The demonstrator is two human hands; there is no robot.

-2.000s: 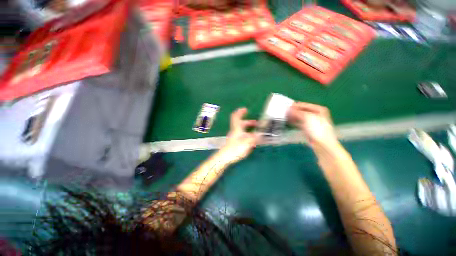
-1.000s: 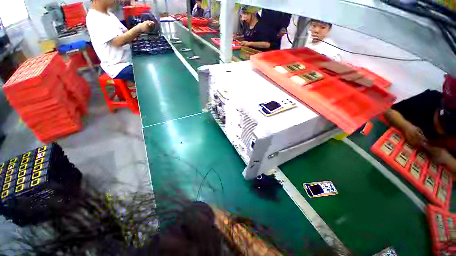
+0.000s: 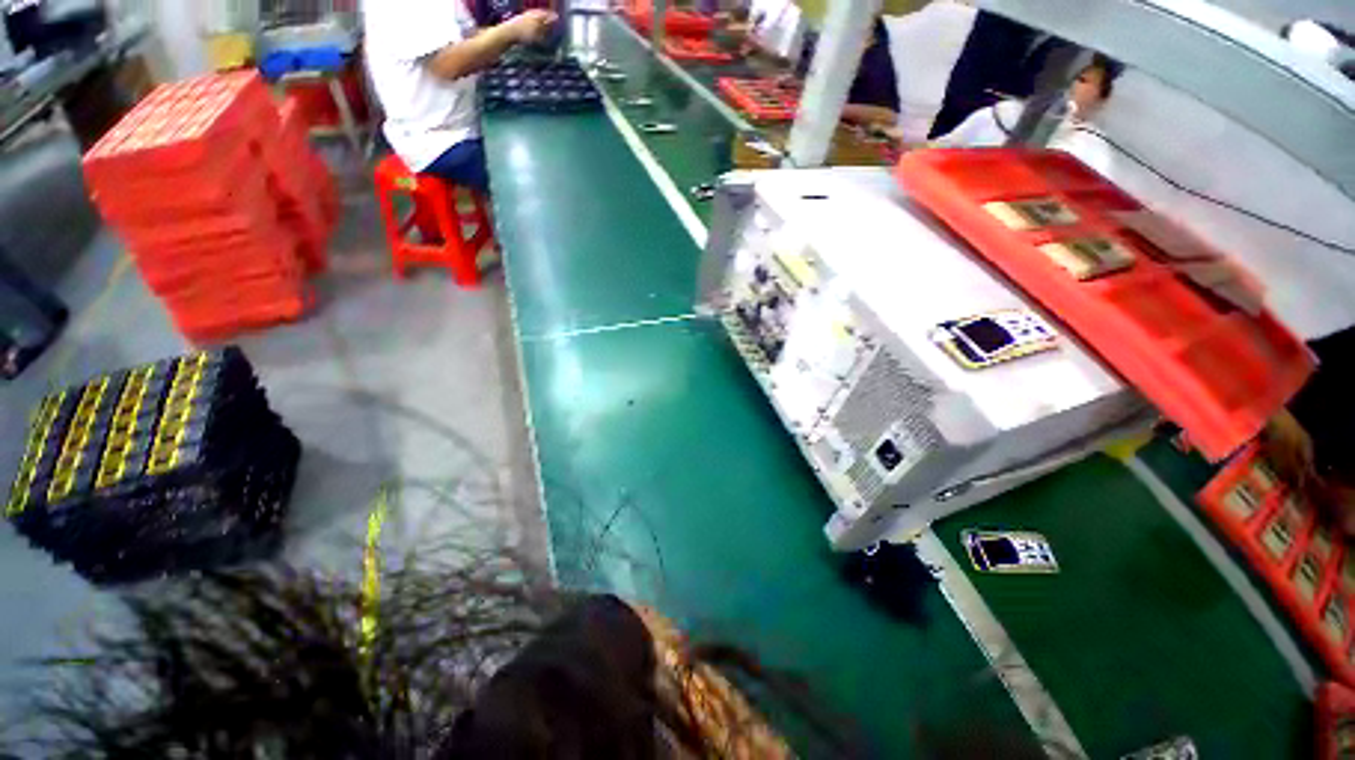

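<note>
Neither of my hands is in view; only part of a bare forearm shows at the bottom centre, beside dark hair. A partly assembled phone unit [image 3: 1011, 551] lies on the green belt, its dark screen towards the left and its light key side towards the right. Another phone unit [image 3: 1162, 750] is cut off by the bottom edge. A third phone unit [image 3: 996, 337] lies on top of the grey equipment case [image 3: 855, 245]. A black clump [image 3: 895, 579] lies beside the case's near corner.
A red phone tray [image 3: 1100, 282] slants over the case's right side. More red trays [image 3: 1285, 549] are at the right. Stacked red trays [image 3: 201, 208] and black trays [image 3: 156, 468] with yellow units stand on the floor. A person [image 3: 424, 89] sits at the far belt.
Both hands, seen at a phone unit two seconds ago, are out of the picture. The view has swung left; since one second ago the case and trays have shifted right in the picture.
</note>
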